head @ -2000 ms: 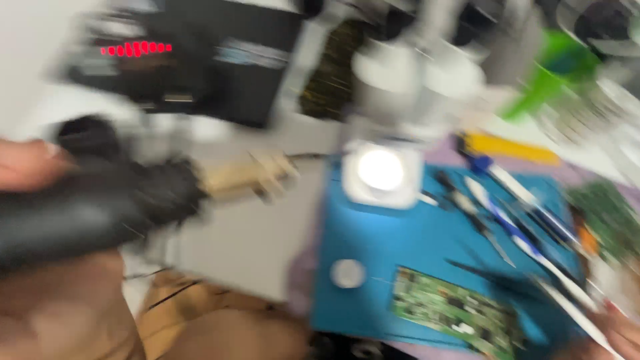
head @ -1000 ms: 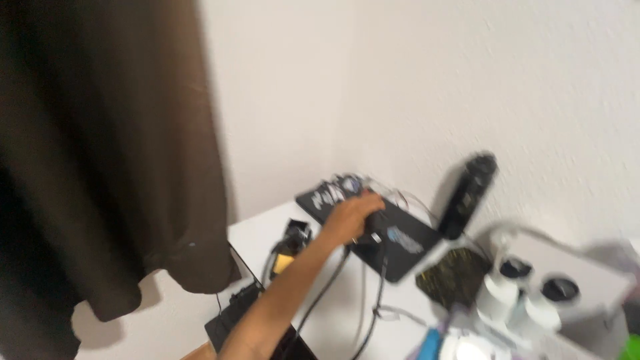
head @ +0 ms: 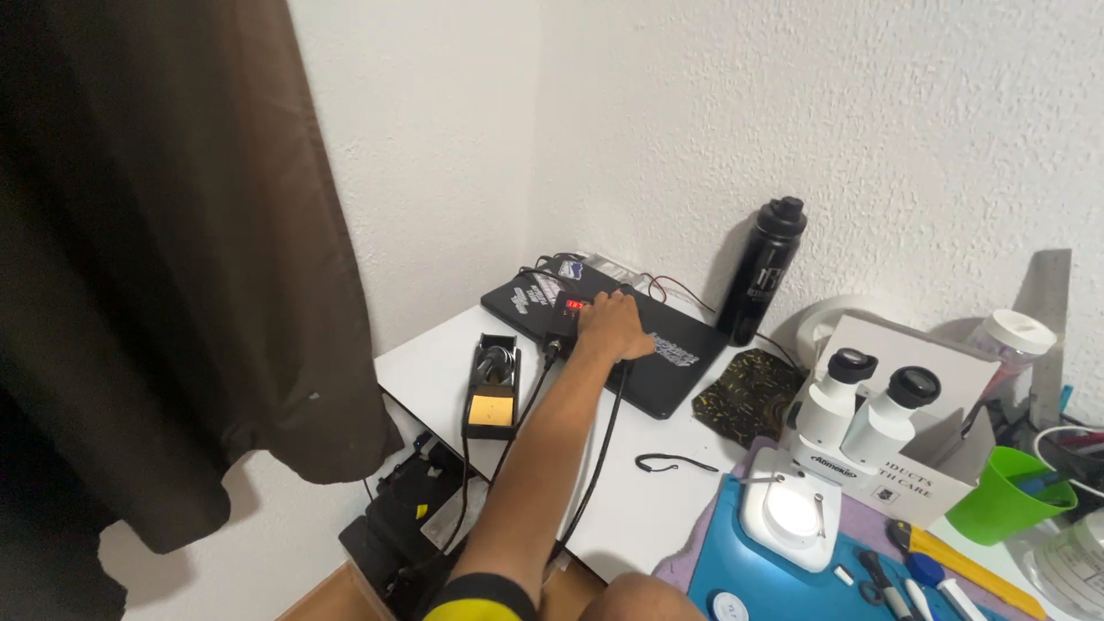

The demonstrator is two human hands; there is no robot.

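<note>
My left hand (head: 617,326) lies palm down over a black control unit (head: 565,321) with a red lit display, its fingers curled over the far side and covering much of the unit. The unit rests on a closed black laptop (head: 690,336) bearing stickers. Black cables run from the unit's near side toward the desk's front edge. Left of my forearm stands a black soldering iron stand (head: 492,379) with a yellow sponge (head: 492,410); something dark sits in its coil holder. My right hand is out of view. A rounded patch of skin shows at the bottom edge.
A black bottle (head: 763,272) stands behind the laptop. To the right are a white stereo microscope (head: 849,423), its light on, a blue mat (head: 750,561) with tools, an open box (head: 949,448) and a green cup (head: 1005,500). A dark curtain (head: 216,259) hangs left; black bags or gear lie below the desk.
Two seconds ago a hand held a dark, blurred tool at the left; now my left hand is on the control unit, where one second ago it was reaching. The view has swung widely.
</note>
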